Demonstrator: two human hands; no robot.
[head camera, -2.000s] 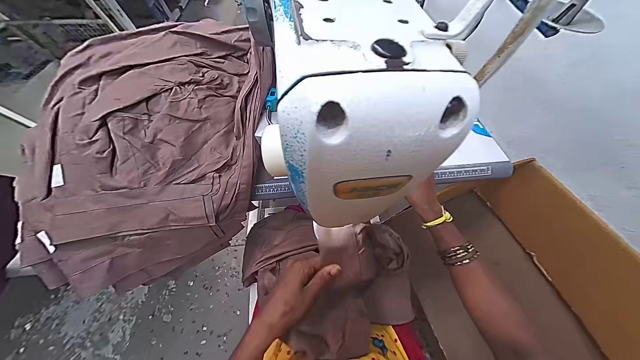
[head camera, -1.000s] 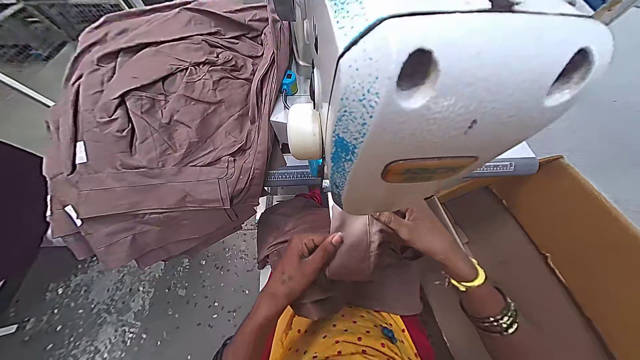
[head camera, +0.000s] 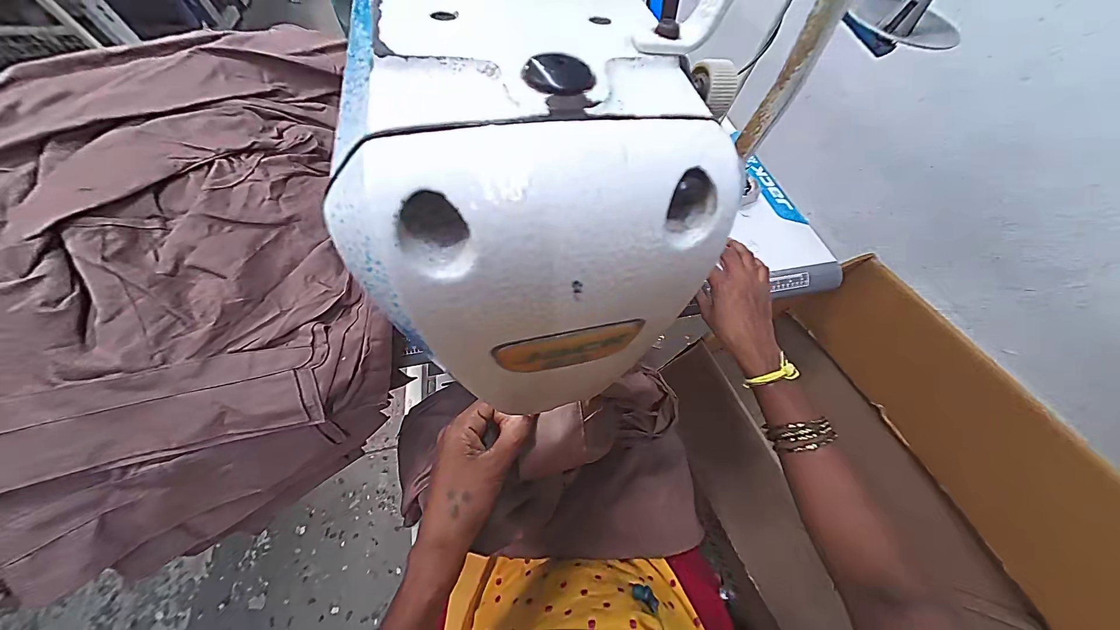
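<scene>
The white head of a Jack sewing machine (head camera: 542, 219) fills the middle of the head view and hides the needle area. Below it a brown fabric garment piece (head camera: 595, 490) hangs over my lap. My left hand (head camera: 481, 446) pinches the cloth's edge between thumb and fingers, just under the machine head's lower tip. My right hand (head camera: 739, 297) is at the machine's right side by the edge of the bed; its fingertips are partly behind the head, so what they touch cannot be told.
A large pile of brown garments (head camera: 175, 262) lies to the left. An open cardboard box (head camera: 962, 385) stands at the right, beside my right forearm. Scraps are scattered on the grey floor (head camera: 289, 560). A thread stand with a disc (head camera: 927, 22) is at the upper right.
My right hand has left the cloth beside my left hand and moved out to the machine's right side. My left hand stays at the cloth. The view has shifted around the machine head.
</scene>
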